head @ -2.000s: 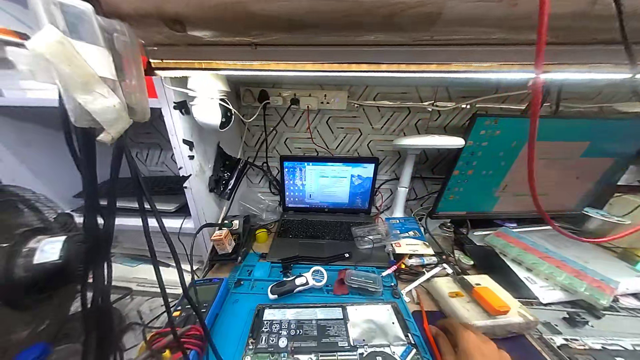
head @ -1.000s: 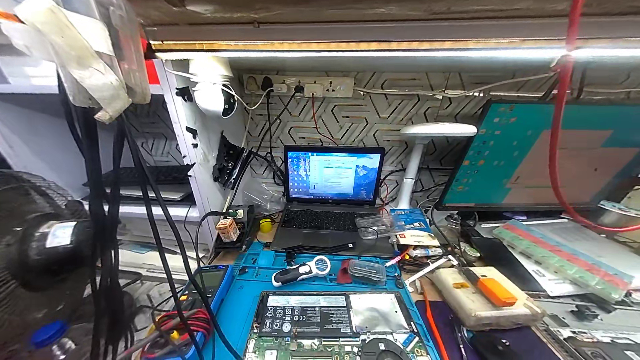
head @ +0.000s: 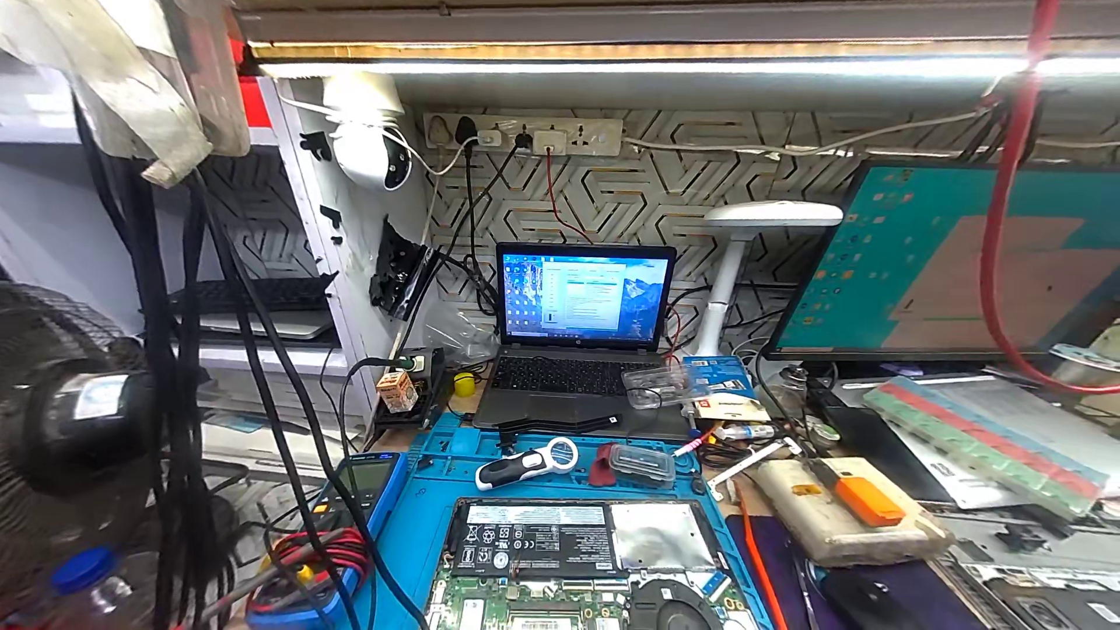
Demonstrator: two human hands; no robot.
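Neither my left hand nor my right hand shows in the head view. An opened laptop base (head: 577,560) lies on a blue silicone repair mat (head: 402,542), its black battery (head: 535,538), green circuit board (head: 499,602) and fan (head: 672,605) exposed. Above it on the mat rest a handheld magnifier (head: 528,464) with a black and white handle and a small clear plastic case (head: 643,465). Right of the mat, a black mouse (head: 871,599) sits on a dark purple pad (head: 779,547).
Behind the mat stands an open laptop (head: 582,350), with a white lamp (head: 724,280) and a large monitor (head: 954,262) to its right. A blue multimeter (head: 367,490) and hanging black cables (head: 166,350) are at left. An orange item (head: 869,500) lies on a pale block (head: 814,525).
Two seconds ago a hand was at the lower right, by the pale block; it is out of view now, and the mouse shows there. The view has shifted slightly.
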